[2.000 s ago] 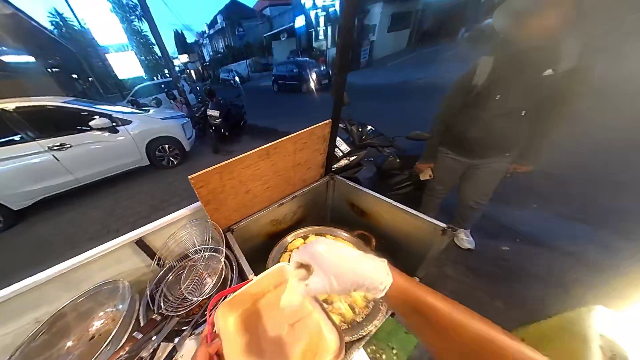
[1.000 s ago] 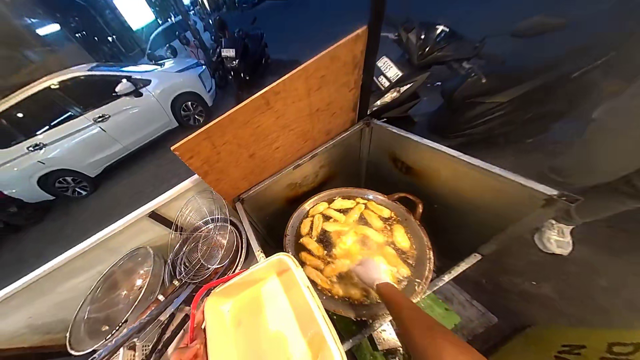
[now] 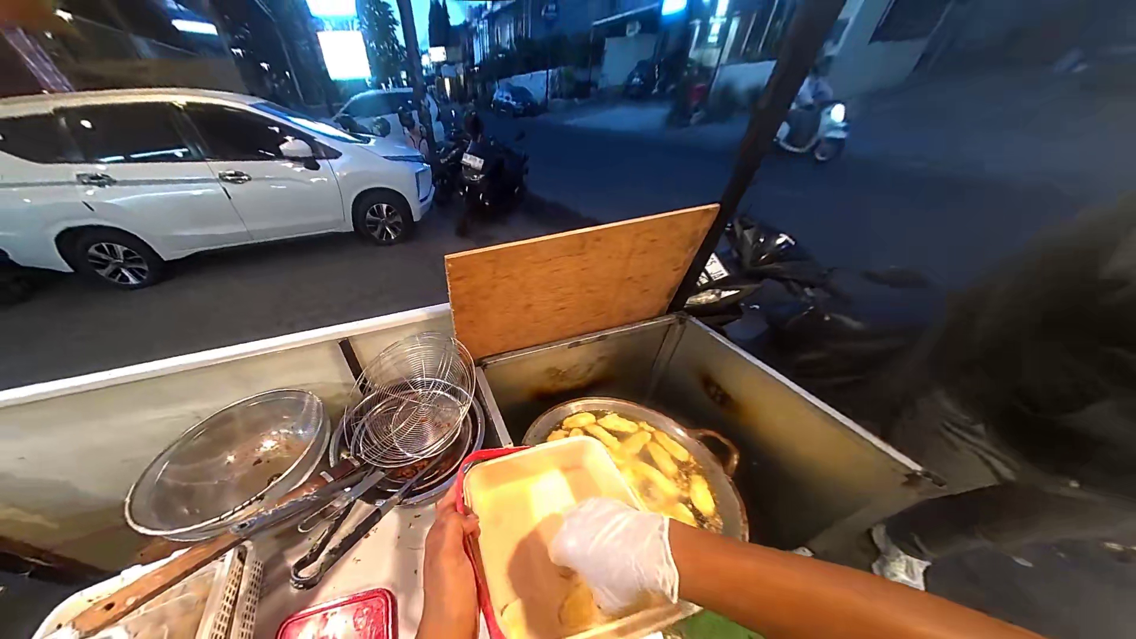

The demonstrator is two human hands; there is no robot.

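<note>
My left hand (image 3: 451,559), bare, holds the left side of a cream plastic tub (image 3: 506,497) with a red rim or second container against it. My right hand (image 3: 612,550), in a white glove, is inside the tub, above pale pieces low in it; the fingertips are hidden, so I cannot tell if they grip anything. Just behind the tub, a wide metal frying pan (image 3: 732,506) of hot oil holds several golden oblong fritters (image 3: 661,457). The tub covers the pan's near left part.
Wire strainers (image 3: 417,399), a round mesh sieve (image 3: 226,461), tongs (image 3: 355,532) and a red lid (image 3: 342,617) lie at left. A wooden board (image 3: 581,284) and metal walls (image 3: 781,417) surround the pan. A crouched or bent person (image 3: 1047,355) is blurred at right; a white car (image 3: 231,177) stands beyond.
My right hand has moved from over the pan back into the tub. The tub now overlaps the pan's near edge. A scooter has appeared on the road.
</note>
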